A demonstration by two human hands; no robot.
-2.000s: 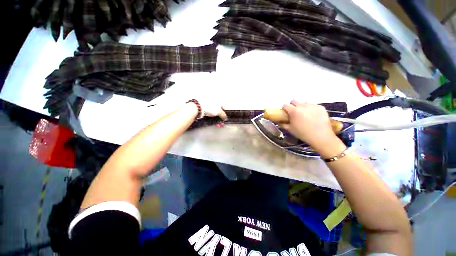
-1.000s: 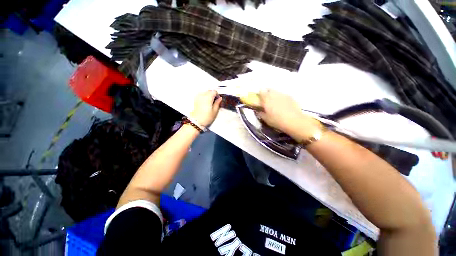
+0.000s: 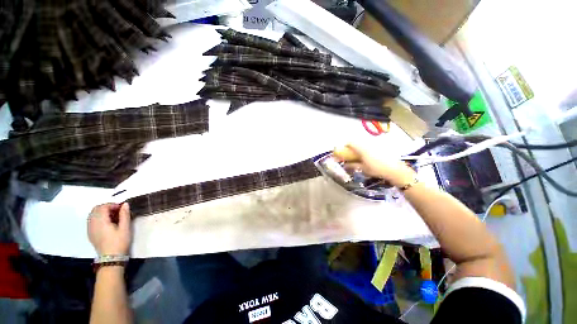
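A narrow dark plaid strip (image 3: 221, 187) lies stretched along the table, slanting up to the right. My left hand (image 3: 110, 229) pinches its left end between thumb and fingers. My right hand (image 3: 367, 163) grips the tan handle of the steam iron (image 3: 335, 172). The iron's pointed tip faces left, at the strip's right end; the rest of that end is hidden by the iron and my hand.
Plaid strips lie in a left pile (image 3: 107, 133), a far-centre pile (image 3: 285, 76) and a fanned bundle (image 3: 63, 50) at far left. Red-handled scissors (image 3: 374, 127) lie beside tan cardboard (image 3: 407, 120). Hose and cord run right from the iron, over a dark iron rest (image 3: 465, 172).
My left hand has moved far left and holds the strip's left end. The iron is now far from my left hand, and a long length of strip shows between them. The camera view has turned.
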